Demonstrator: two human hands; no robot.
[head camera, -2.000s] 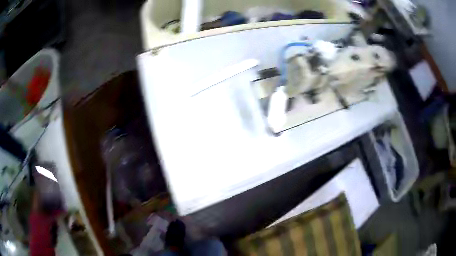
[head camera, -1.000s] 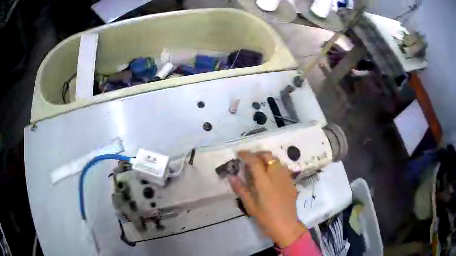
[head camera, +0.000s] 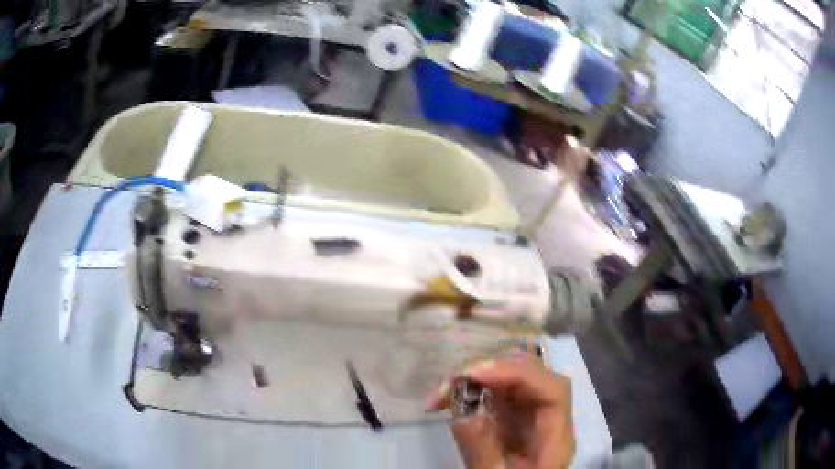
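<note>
The cream sewing machine (head camera: 302, 286) stands on the white table, its ribbed handwheel at the right end. My right hand (head camera: 522, 412) is in front of the machine's right part, near the bottom edge. It holds a small dark metal piece, perhaps a bobbin case (head camera: 470, 398), at the fingertips. Black tweezers or snips (head camera: 364, 400) lie on the machine bed left of the hand. The needle and presser foot area (head camera: 189, 346) is at the left end. My left hand is not in view. The picture is blurred.
A cream trough (head camera: 339, 169) runs behind the table. The lamp's blue gooseneck (head camera: 103, 206) and white head (head camera: 67, 298) are at the left. White thread cones (head camera: 478, 37) stand farther back. Another bench (head camera: 705, 220) is at the right.
The view has shifted, showing more of the room behind. My right hand has moved from the top of the machine to its front right, and a small metal piece now shows in its fingers.
</note>
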